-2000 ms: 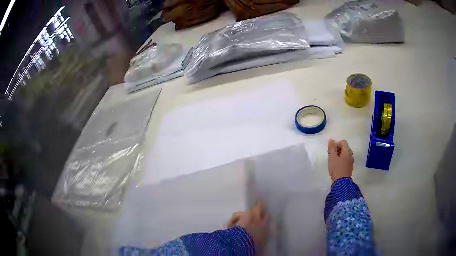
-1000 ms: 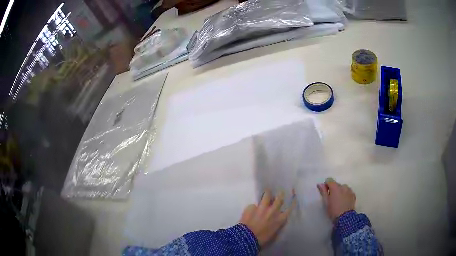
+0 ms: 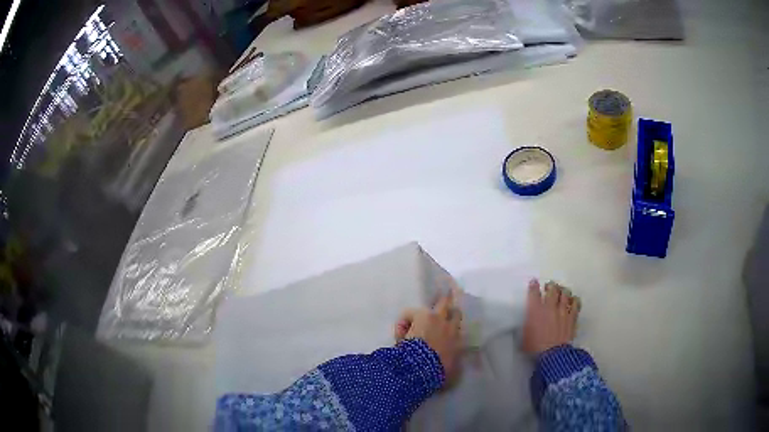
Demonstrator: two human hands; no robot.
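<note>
A sheet of white tissue paper covers a flat, boxy shape in front of me, with a folded corner near its top right. What is under the paper is hidden. My left hand rests on the fold at the right side, thumb apart from the fingers, pressing the paper down. My right hand lies palm down at the paper's right edge, fingers spread, holding nothing. More white sheets lie flat beyond the wrapped shape.
A blue tape roll, yellow tape rolls and a blue tape dispenser stand at the right. Clear plastic bags lie at the left. Plastic-covered packs, a small wrapped bundle and brown bags lie at the far side.
The paper's right part, flat and spread before, is now folded in at the corner. My left hand is on that fold. My right hand has moved down from near the blue roll and opened flat.
</note>
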